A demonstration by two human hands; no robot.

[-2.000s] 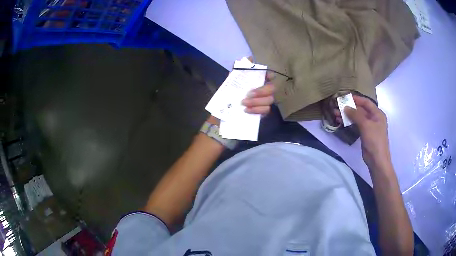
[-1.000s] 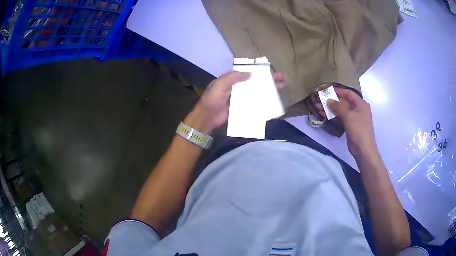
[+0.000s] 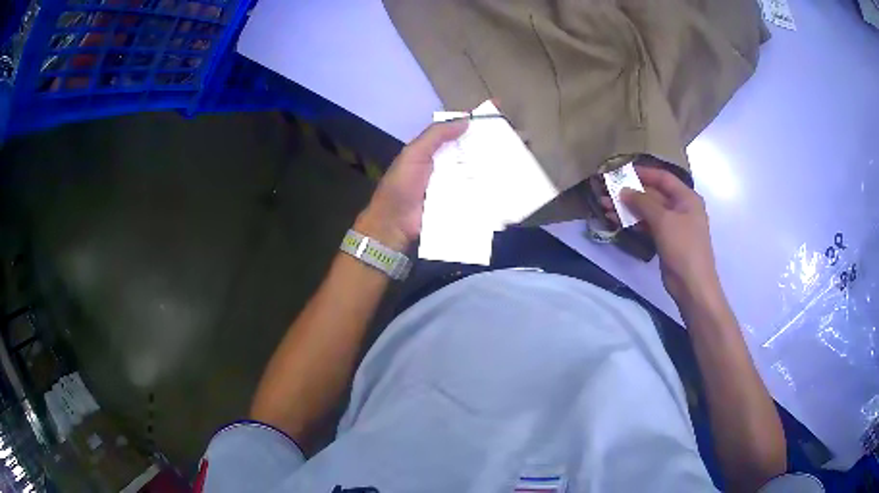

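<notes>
A khaki-brown garment lies on the white table, its waist opening towards me. My left hand holds white hang tags, fanned apart, over the table's near edge. A dark string crosses the top of the tags. My right hand pinches a small white care label at the garment's open edge. The print on the hang tags is too faint to read. The fingers of my left hand are partly hidden behind the tags.
A blue plastic crate stands at the upper left with items inside. Clear polybags with black size print lie on the white table at the right. A white tag lies at the far side. Boxes and papers are at lower left.
My left hand has turned and moved left with the hang tags, which are now fanned differently. My right hand and the care label have shifted slightly left in view.
</notes>
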